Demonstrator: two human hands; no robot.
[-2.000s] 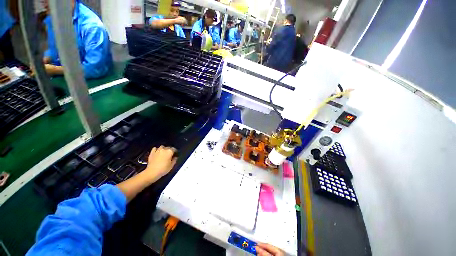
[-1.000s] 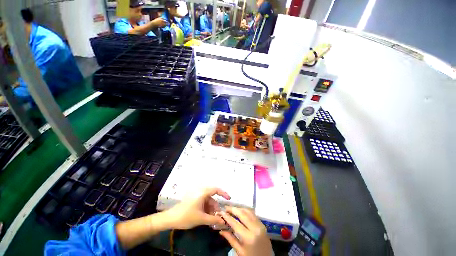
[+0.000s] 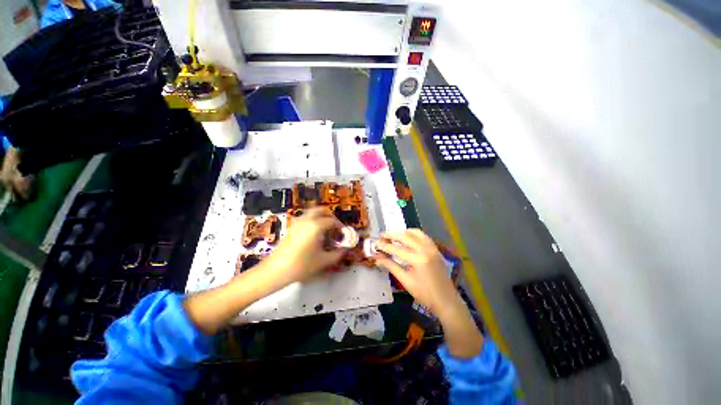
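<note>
My left hand (image 3: 310, 244) is over the orange fixtures (image 3: 259, 230), its fingertips closed on a small pale-rimmed housing (image 3: 345, 236). My right hand (image 3: 415, 265) is just to its right, with a small pale piece (image 3: 370, 247) at its fingertips; blur hides what exactly it is. The fixtures stand in rows on a grey-white base plate (image 3: 383, 207) on the white machine table (image 3: 277, 302). One fixture at the back left is black (image 3: 267, 201). My hands hide part of the front and middle fixtures.
The dispensing head (image 3: 212, 103) hangs at the back left. Black blister trays are stacked (image 3: 87, 87) at the left; another with housings (image 3: 95, 289) lies below. Small trays (image 3: 462, 148) are on the right floor. A pink slip (image 3: 371, 160) and crumpled paper (image 3: 357, 323) lie by the table's edges.
The view has turned right and down. Both hands have moved from the machine's front edge to over the fixtures. The fixture plate now sits nearer the front and the dispensing head is left of it.
</note>
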